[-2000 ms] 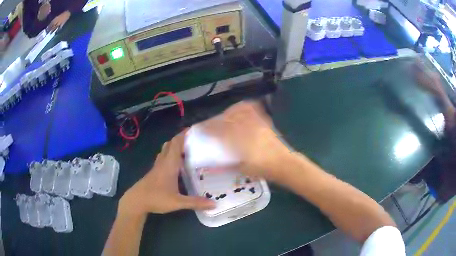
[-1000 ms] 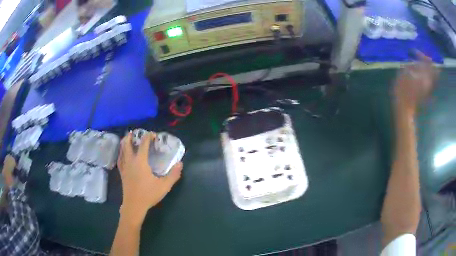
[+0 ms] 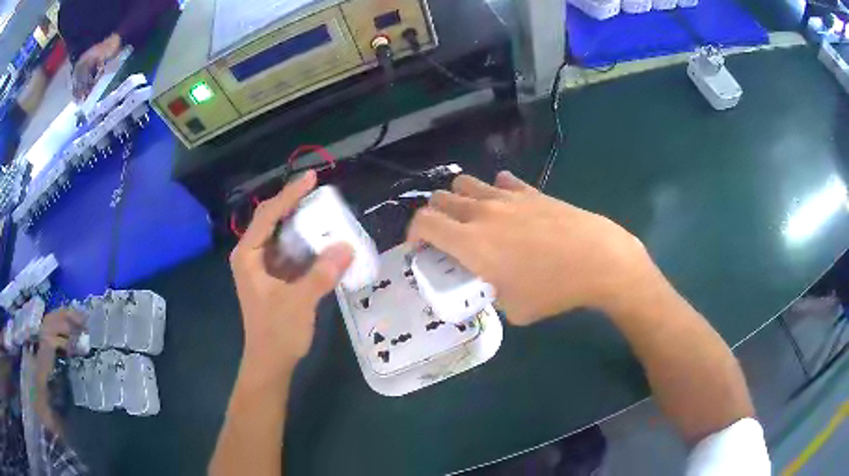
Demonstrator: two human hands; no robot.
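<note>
The white power strip (image 3: pixel 398 358) lies on the green bench, its lower outlets showing. My left hand (image 3: pixel 284 270) holds a white plug adapter (image 3: pixel 331 238), slightly blurred, over the strip's upper left corner. My right hand (image 3: pixel 521 246) holds another white adapter (image 3: pixel 450 286) at the strip's right side, over its outlets. Whether that adapter's pins are in the outlets is hidden. The strip's far end is partly covered by my hands. Thin leads with a small metal tip (image 3: pixel 447 171) lie beyond the strip.
The tester (image 3: pixel 289 56) stands behind with a green lamp lit, a red lead (image 3: pixel 312 153) below it. Adapter rows (image 3: pixel 126 321) stand at left, where another person's hand (image 3: pixel 65 330) touches them. One adapter (image 3: pixel 715 78) lies far right, near a metal post (image 3: pixel 540 46) and blue mat (image 3: pixel 661 35).
My left hand has moved right from the left rows with an adapter. My right hand has come back from the far right to the strip, now with an adapter. A single adapter now lies far right.
</note>
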